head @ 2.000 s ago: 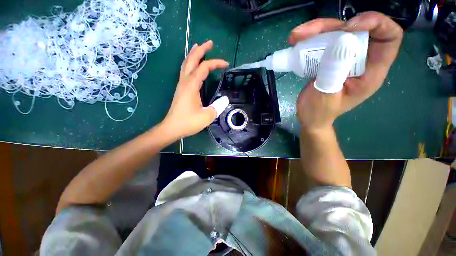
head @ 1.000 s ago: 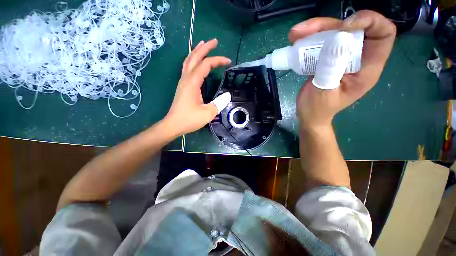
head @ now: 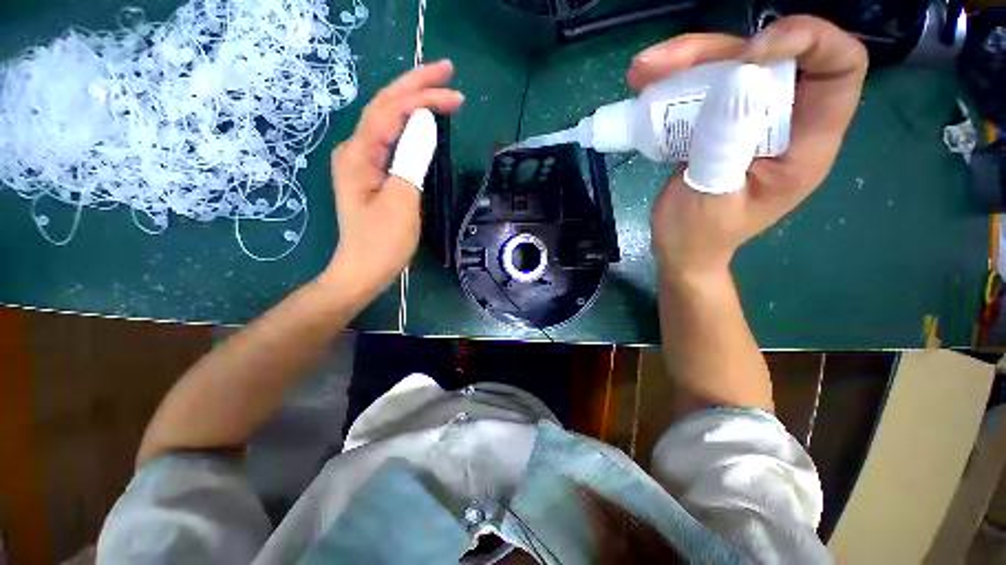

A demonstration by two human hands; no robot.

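Observation:
A black plastic housing (head: 530,210) lies on the green bench top, rounded end towards me, with a silvery ring (head: 524,257) in its middle. A black bar stands on each side of it. My right hand (head: 761,132) holds a white glue bottle (head: 673,114) nearly level, a white finger cot on the thumb. Its long nozzle points left, the tip at the far left corner of the housing; contact cannot be told. My left hand (head: 386,182) is left of the housing, off its surface, thumb in a white finger cot near the left bar. I see nothing held in it.
A tangled heap of whitish sealing rings (head: 177,121) lies at the left. Another black part (head: 629,16) is at the back. Black assemblies with a silver-grey cylinder (head: 938,33) are at the rear right. Cardboard (head: 916,464) stands below the bench edge at the right.
My left hand has moved left, off the housing, its thumb no longer resting beside the silvery ring. The right hand and bottle have shifted slightly left. The nozzle tip remains at the housing's far edge.

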